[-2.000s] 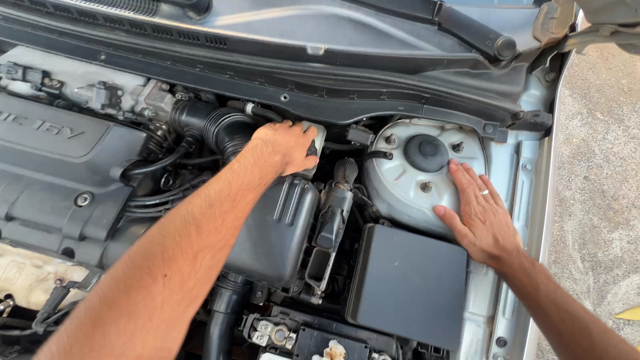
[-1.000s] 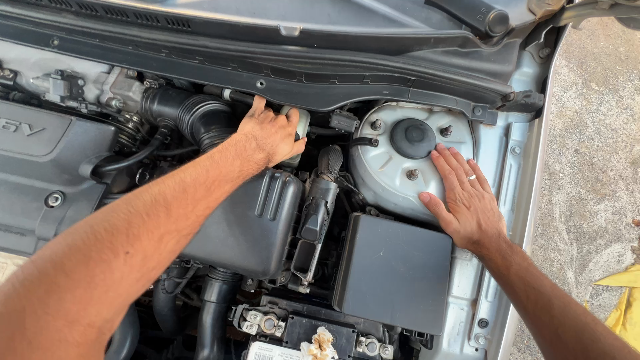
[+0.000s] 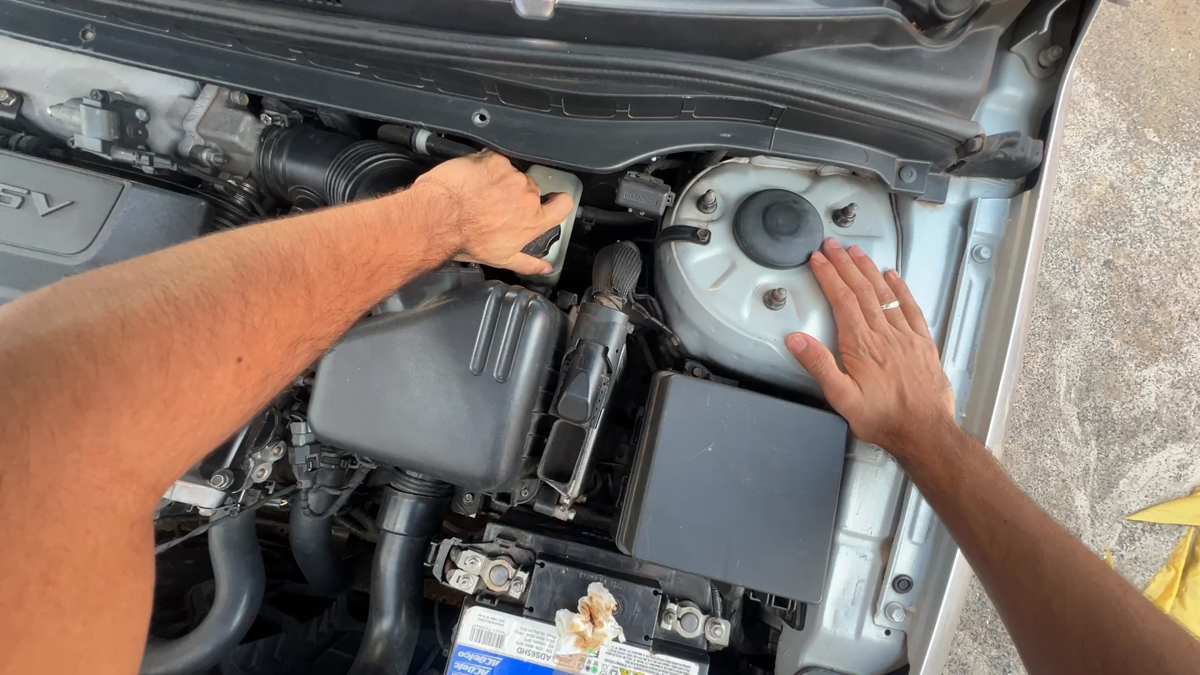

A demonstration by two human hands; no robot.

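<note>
My left hand (image 3: pixel 497 211) is at the whitish plastic fluid reservoir (image 3: pixel 565 187) under the rear cowl edge, its fingers and thumb around the black screw cap (image 3: pixel 542 246). Much of the cap is hidden by the hand. My right hand (image 3: pixel 877 342), with a ring on one finger, lies flat with fingers spread on the silver strut tower (image 3: pixel 722 309). Its fingertips are beside the round black rubber strut cap (image 3: pixel 778 228), and it holds nothing.
The black air filter housing (image 3: pixel 431 384) lies below my left forearm. A black fuse box cover (image 3: pixel 741 487) sits near my right wrist, with the car battery (image 3: pixel 562 647) and a crumpled stained tissue (image 3: pixel 592 621) in front. The fender edge (image 3: pixel 1022 309) runs along the right.
Both hands keep to the same places, while the fingers of my left hand have changed their position at the cap. The view has shifted.
</note>
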